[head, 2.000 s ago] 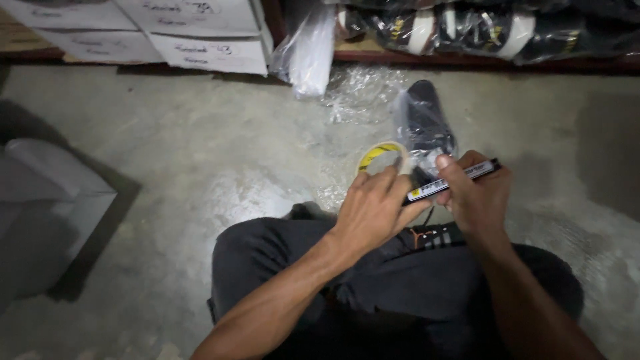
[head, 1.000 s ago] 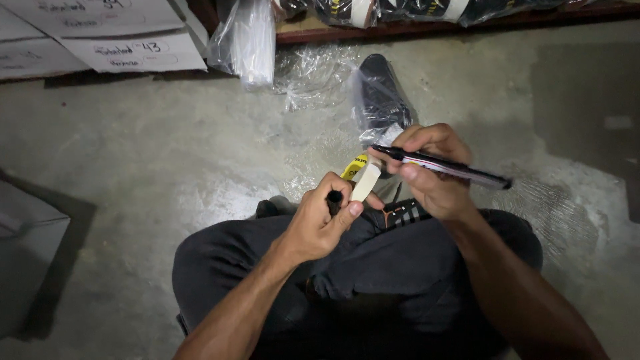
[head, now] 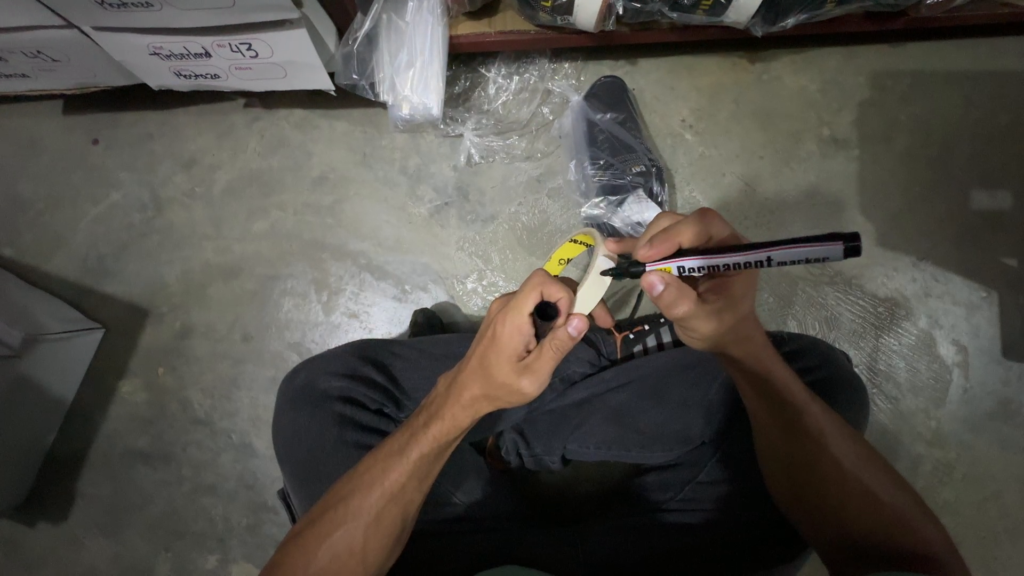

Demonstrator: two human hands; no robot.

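My left hand (head: 520,344) holds a roll of cream masking tape (head: 593,286) with a yellow printed core, and also the black marker cap (head: 546,314), its hollow end facing up. In my right hand (head: 704,280) is an uncapped black permanent marker (head: 752,257), its tip at the outer face of the tape. Whether the tip touches the tape I cannot tell. Just beyond my hands a dark shoe (head: 616,144) in a clear plastic bag lies on the concrete floor, with a white label near its lower end.
White boxes (head: 200,48) with handwriting stand at the upper left. Beside them hang clear plastic bags (head: 412,64), near crumpled plastic film (head: 512,104). A low shelf (head: 512,40) holds bagged shoes (head: 680,10). Another pale box (head: 48,352) is at the left edge. My crossed legs (head: 360,400) are below.
The marker was capped two seconds ago; its cap is now in my left hand. Since one second ago, the marker tip has come to the tape roll.
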